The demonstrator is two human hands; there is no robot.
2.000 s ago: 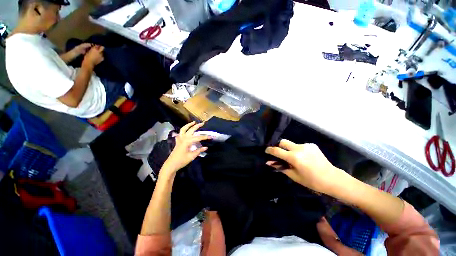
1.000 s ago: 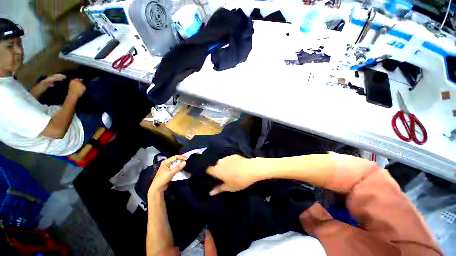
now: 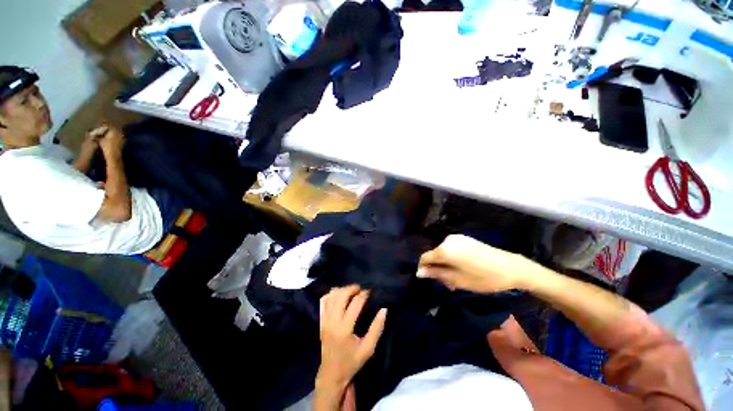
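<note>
A large black garment [image 3: 362, 249] lies heaped on my lap. A white oval patch [image 3: 299, 262] shows on its left part. My left hand [image 3: 350, 329] lies on the near part of the cloth with its fingers a little apart. My right hand [image 3: 462, 263] is over the right part of the garment, with thumb and fingertips pinched together. The dark cloth behind makes it unclear whether anything is between those fingertips.
A long white table [image 3: 434, 152] runs across ahead, with a second dark garment [image 3: 301, 92] hanging over its edge, a phone [image 3: 623, 118] and red-handled shears [image 3: 677, 186]. A sewing machine [image 3: 237, 44] stands left. A person in white [image 3: 76, 197] sits left. A cardboard box [image 3: 317, 193] is under the table.
My left hand has left the white patch and moved right and nearer onto the dark cloth. My right hand has moved right, away from my left. The white patch is more exposed.
</note>
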